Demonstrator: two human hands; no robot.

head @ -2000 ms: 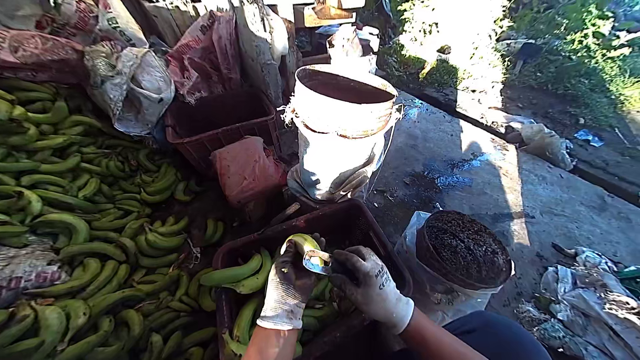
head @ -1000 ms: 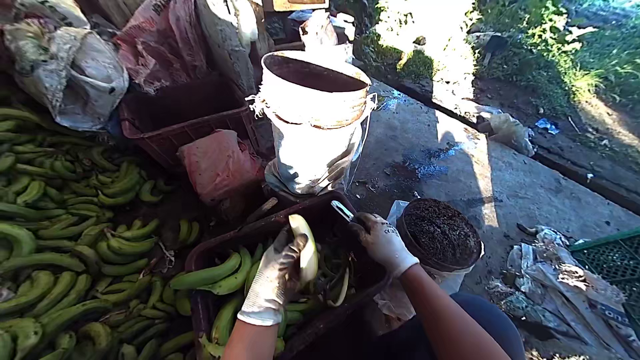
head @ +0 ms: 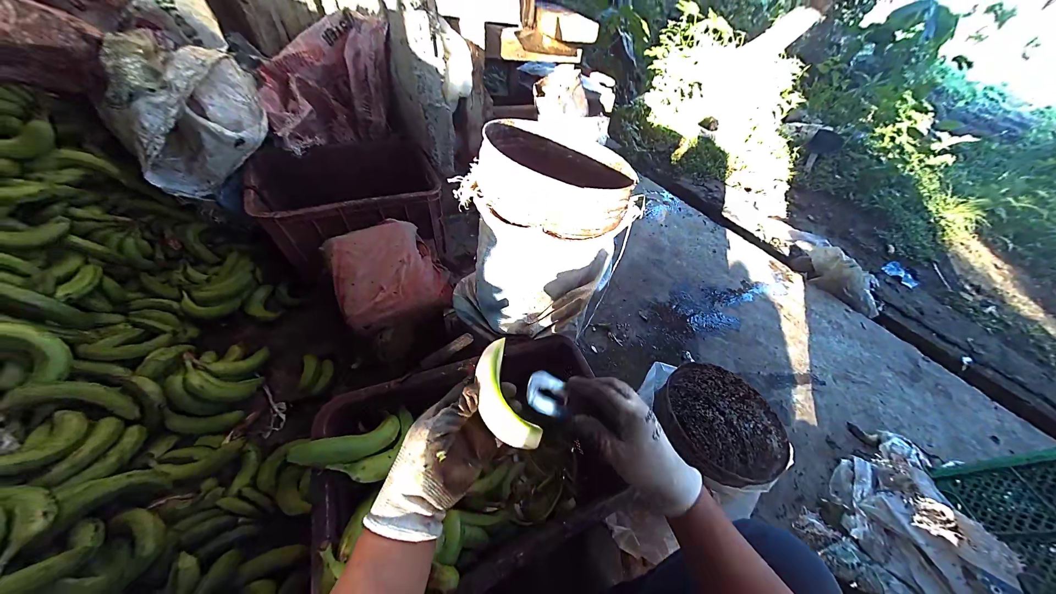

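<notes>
My left hand [head: 450,458], in a stained white work glove, holds a mostly peeled green plantain [head: 503,400] upright with a slight tilt. A strip of green skin remains along it. In my right hand [head: 631,437], also gloved, is a small tool with a pale, shiny end [head: 546,394], blurred, just right of the plantain and apart from it. Both hands are over a dark plastic crate [head: 326,495] that holds unpeeled green plantains [head: 346,445] and peelings [head: 532,495].
Many green plantains [head: 74,396] cover the floor at left. Beyond the crate stand a white bucket [head: 540,264], a reddish crate [head: 346,210] and a red bag [head: 388,276]. A bucket of dark material [head: 724,425] is at right, near crumpled sacks [head: 907,511] and a green crate [head: 1002,495].
The plantain shows green skin two seconds ago and mostly pale flesh now. My right hand has come closer to the plantain since one second ago, with the tool still in it.
</notes>
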